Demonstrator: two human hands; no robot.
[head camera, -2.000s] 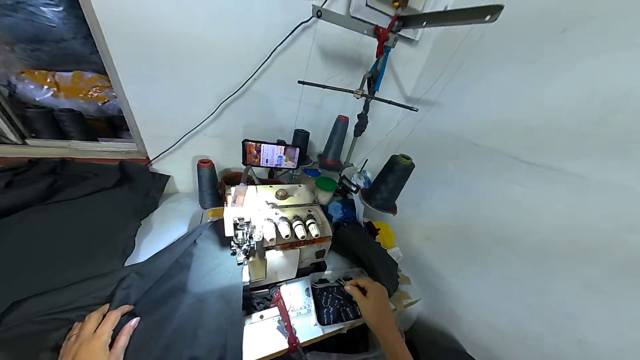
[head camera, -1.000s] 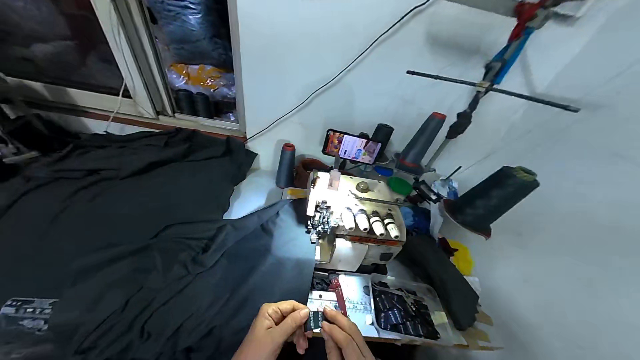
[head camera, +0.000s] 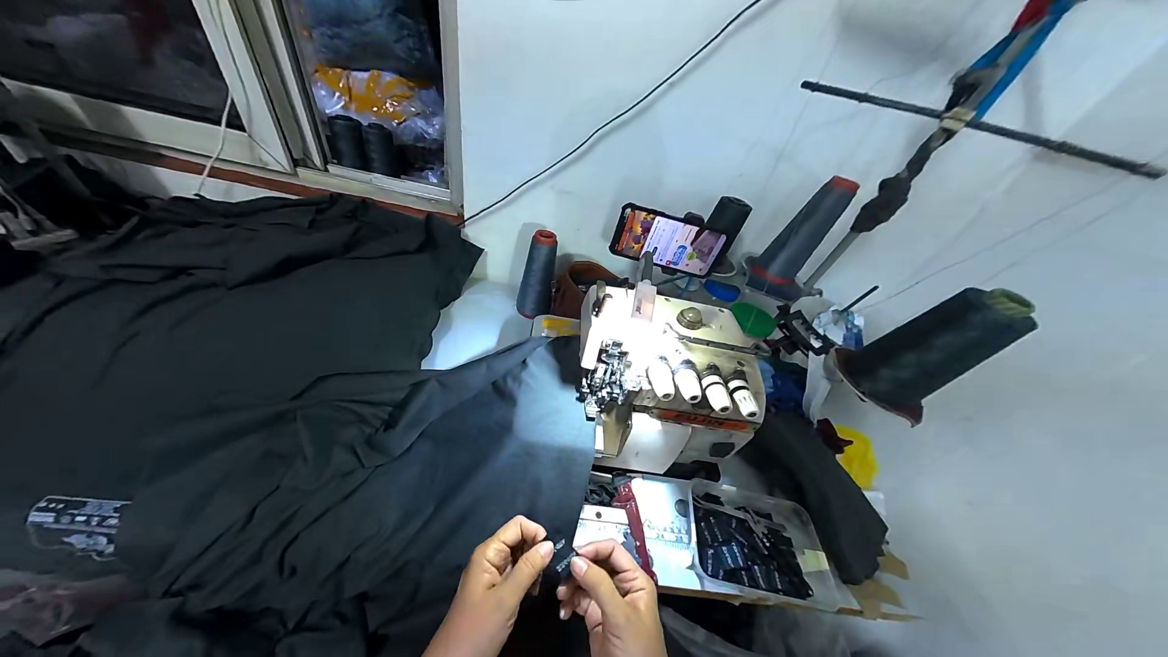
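Note:
My left hand (head camera: 500, 579) and my right hand (head camera: 613, 593) pinch a small dark fabric label (head camera: 561, 557) between them, low in the view. The label bears writing. Dark woven cloth (head camera: 429, 447) spreads across the left and reaches the presser-foot area of a lit overlock sewing machine (head camera: 675, 356), beyond my hands. To the right of my hands stands a clear plastic tray (head camera: 817, 557), which holds a heap of dark labels (head camera: 748, 547).
A phone (head camera: 669, 240) with its screen on stands behind the machine. Thread cones (head camera: 537, 274) flank it, and a large dark cone (head camera: 940, 347) leans at the right. Rolled dark cloth (head camera: 821, 502) lies beside the tray. A thread stand (head camera: 958, 119) rises behind.
My right hand has left the label tray, and my left hand has come off the cloth at the left. Both hands have come together at the small label. The view has swung to the left.

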